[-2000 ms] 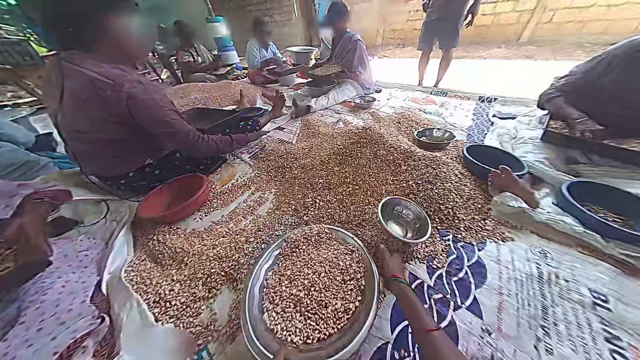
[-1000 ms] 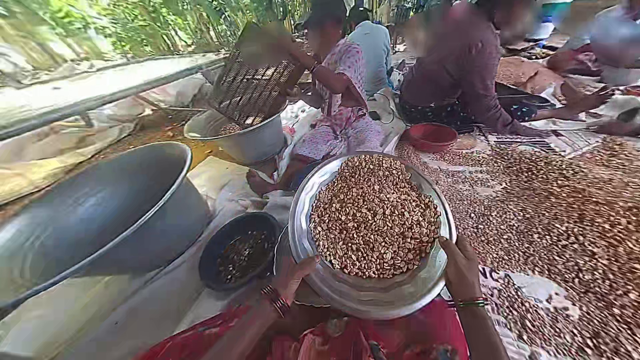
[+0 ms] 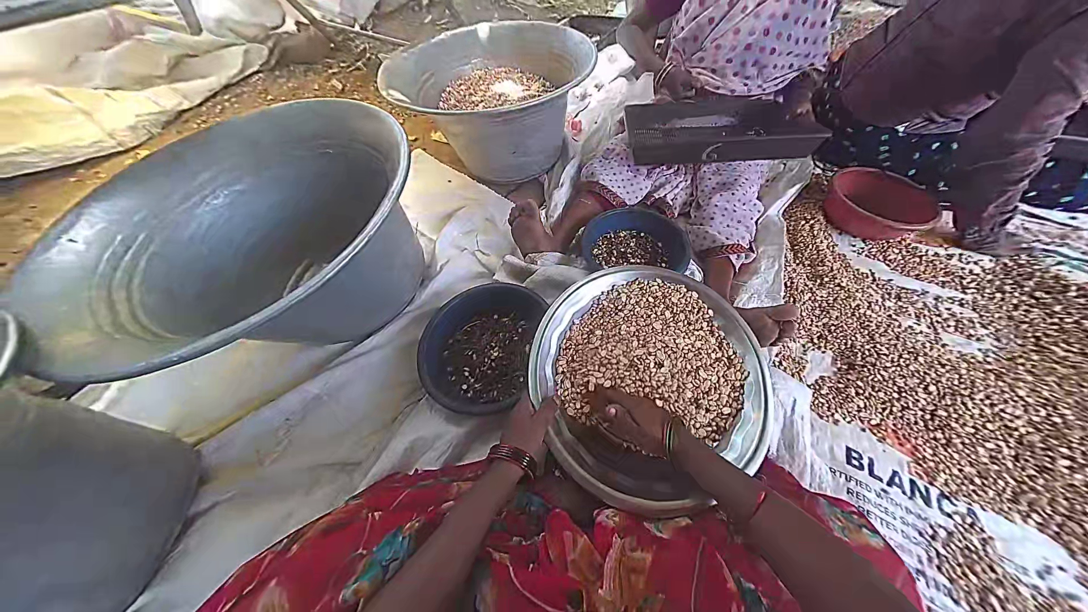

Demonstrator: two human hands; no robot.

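A round steel plate [image 3: 759, 399] lies over my lap, tilted a little, with a heap of shelled nuts or seeds [image 3: 654, 348] on it. My left hand [image 3: 531, 422] grips the plate's left rim, its fingers partly hidden by it. My right hand [image 3: 633, 421] rests in the near side of the heap, fingers bent; whether it holds any pieces cannot be seen. Bare metal shows below this hand. Touching or close to the plate's left side stands a dark blue bowl [image 3: 433, 374] of dark debris. A second blue bowl [image 3: 595, 229] with mixed bits is just beyond the plate.
A large metal tub [image 3: 340, 289] stands at left, and a smaller metal tub [image 3: 510, 140] holding nuts stands beyond. A person facing me holds a dark tray [image 3: 727, 132]. Another person's legs are at upper right, by a red bowl [image 3: 880, 204]. Nuts [image 3: 952, 365] cover sheeting at right.
The view has swung left and down. My right hand has left the plate's right rim and is now in the heap. The person opposite has lowered the tray from upright to level.
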